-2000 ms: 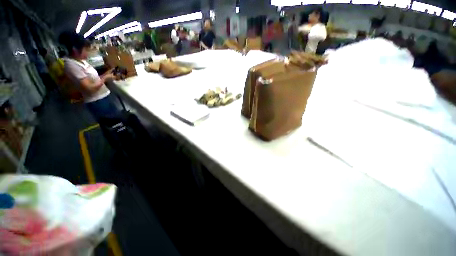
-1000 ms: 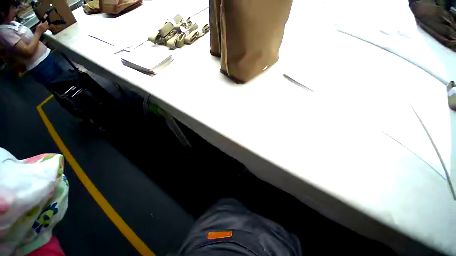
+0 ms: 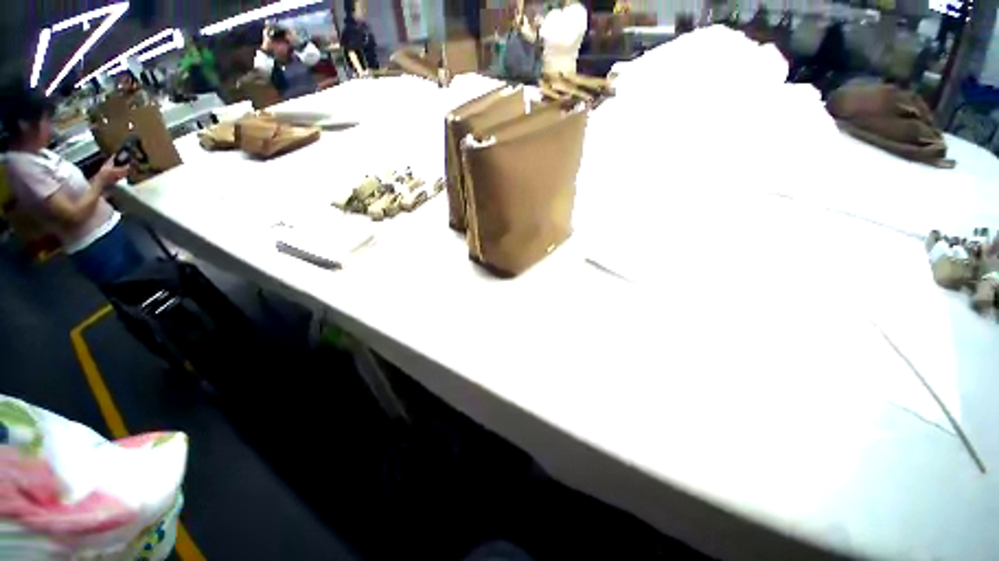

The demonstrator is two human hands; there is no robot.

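Observation:
Two brown handbags [image 3: 524,192] stand upright side by side on the white-covered table [image 3: 471,378]. A cluster of rolled tan-olive straps [image 3: 389,194] lies to their left. A small stack of white cards [image 3: 324,243] lies near the table's edge. A flowered white sleeve cover [image 3: 93,482] shows at the lower left corner. No hand of mine shows; both are out of the picture.
A person [image 3: 66,197] stands at the table's left end beside a brown panel [image 3: 137,137]. Flat brown bags [image 3: 263,135] lie at the far left. A puffy white heap [image 3: 707,82], brown bags [image 3: 890,118] and more straps [image 3: 966,263] lie right.
The view tipped down and then came up again, so more of the far table shows than a second ago. The handbags, straps and cards stay in the same places on the table.

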